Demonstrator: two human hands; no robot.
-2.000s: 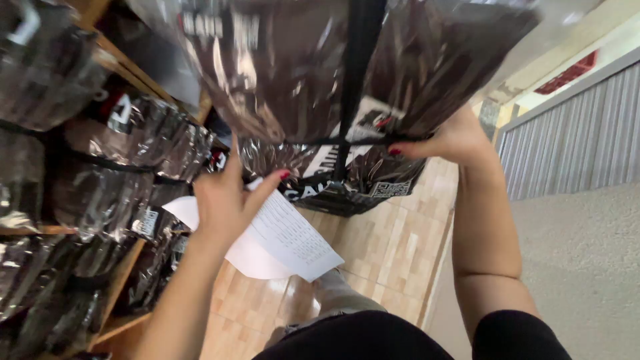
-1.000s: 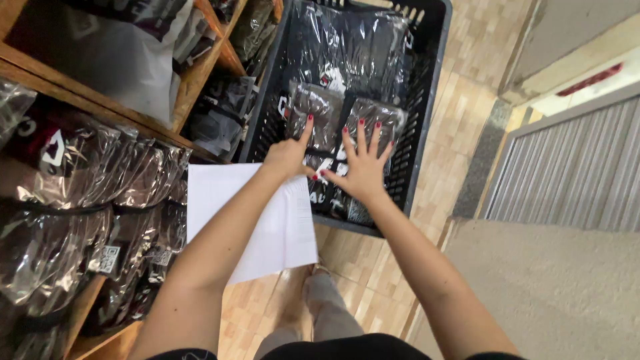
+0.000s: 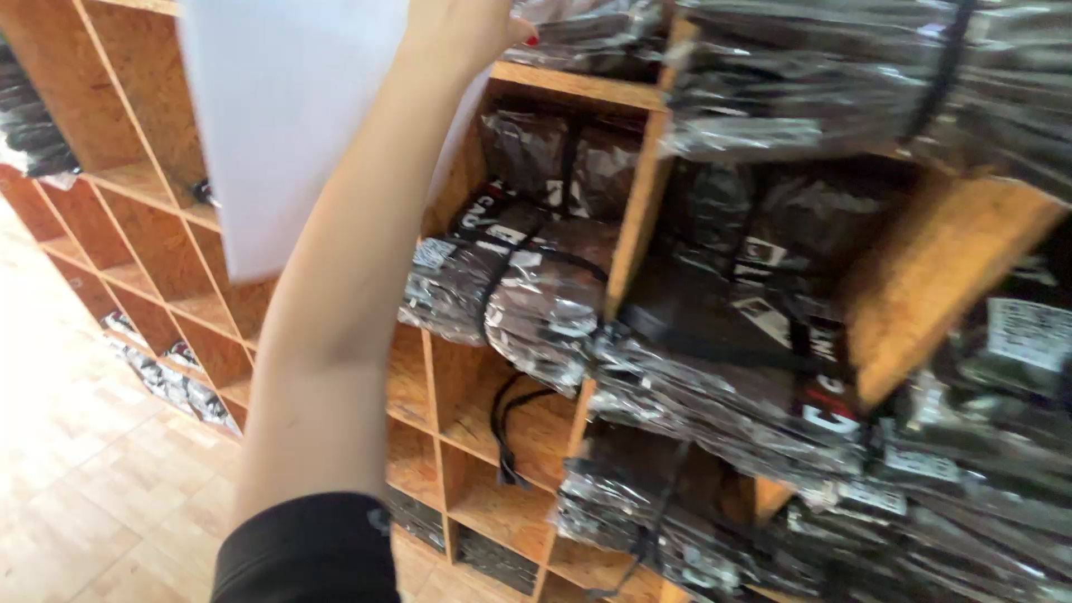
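My left hand (image 3: 461,29) is raised at the top edge, its fingers cut off by the frame and its red-nailed thumb pointing right. White paper (image 3: 289,126) hangs from it, showing on both sides of the wrist. Right beside the thumb lies a clear-wrapped dark bundle (image 3: 595,38) in an upper cubby. Below, another plastic-wrapped bundle (image 3: 536,285), tied with black straps, juts out of its cubby. To its right sits a similar strapped bundle (image 3: 729,360) with printed bands. My right hand is out of view.
Wooden cubby shelving (image 3: 628,218) runs across the view, with several more wrapped bundles at the right. A loose black strap (image 3: 502,427) hangs in a lower cubby. Tiled floor (image 3: 75,469) shows at lower left.
The view has swung from the black crate to the shelving. My left hand has left the wrapped bundles in the crate and is now raised with the paper. My right hand has gone out of view.
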